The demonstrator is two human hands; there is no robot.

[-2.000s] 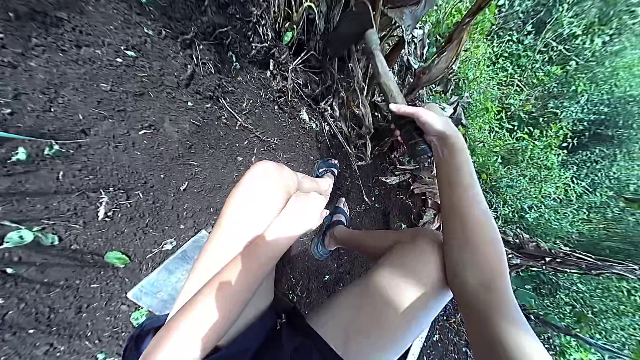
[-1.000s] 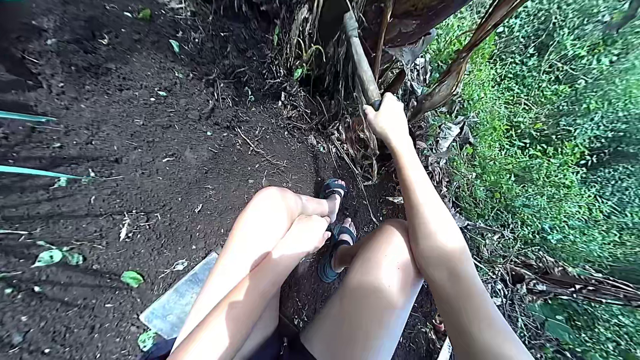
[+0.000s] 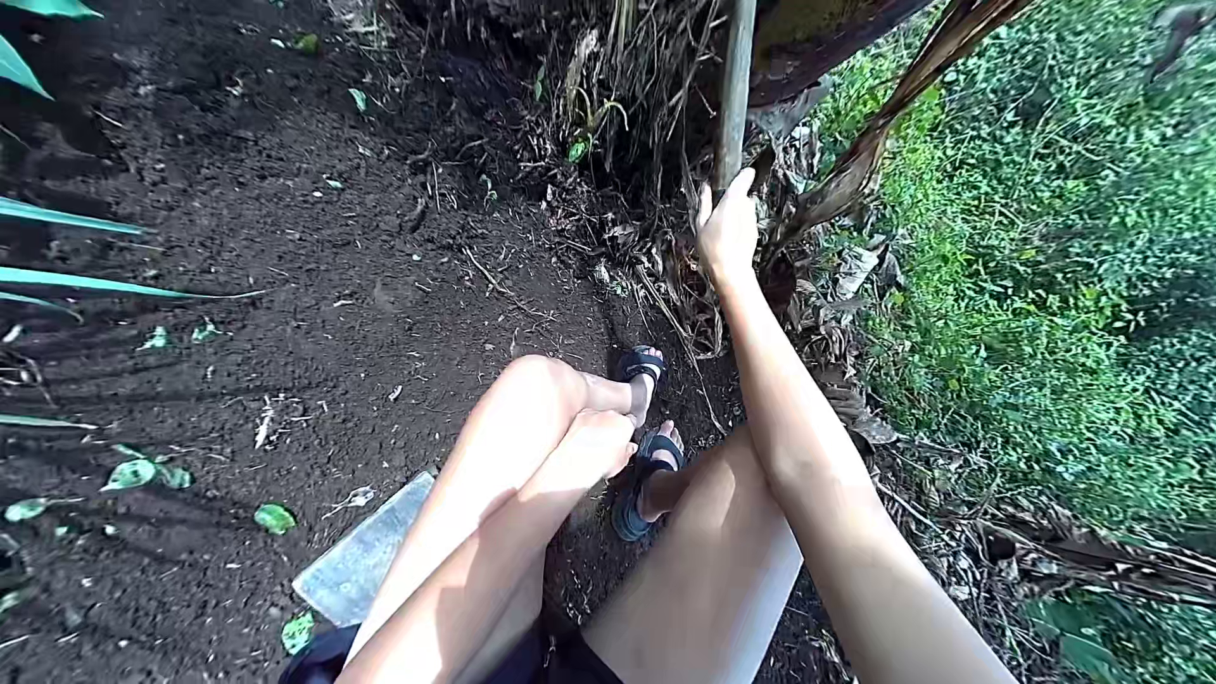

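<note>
My right hand (image 3: 730, 228) is closed around the lower end of a wooden handle (image 3: 734, 95), which reaches up past the top edge of the view. Whatever is at the handle's far end is out of sight. Dry plant fibres and roots (image 3: 636, 104) lie just left of the handle. My left hand (image 3: 603, 442) rests against my lower leg, between my knees, its fingers curled; whether anything is in it cannot be told. Below it, my feet wear dark sandals (image 3: 655, 465) on the soil.
Dark bare soil (image 3: 361, 237) spreads to the left, with long green leaves (image 3: 114, 280) at the edge. A flat grey slab (image 3: 366, 551) lies beside my leg. Dried stalks (image 3: 883, 114) slant at the upper right, with dense green undergrowth (image 3: 1045, 285) beyond.
My right arm has stretched forward with the handle. The dark tool head seen at the handle's far end two seconds ago has left the view. My left hand stays at my leg.
</note>
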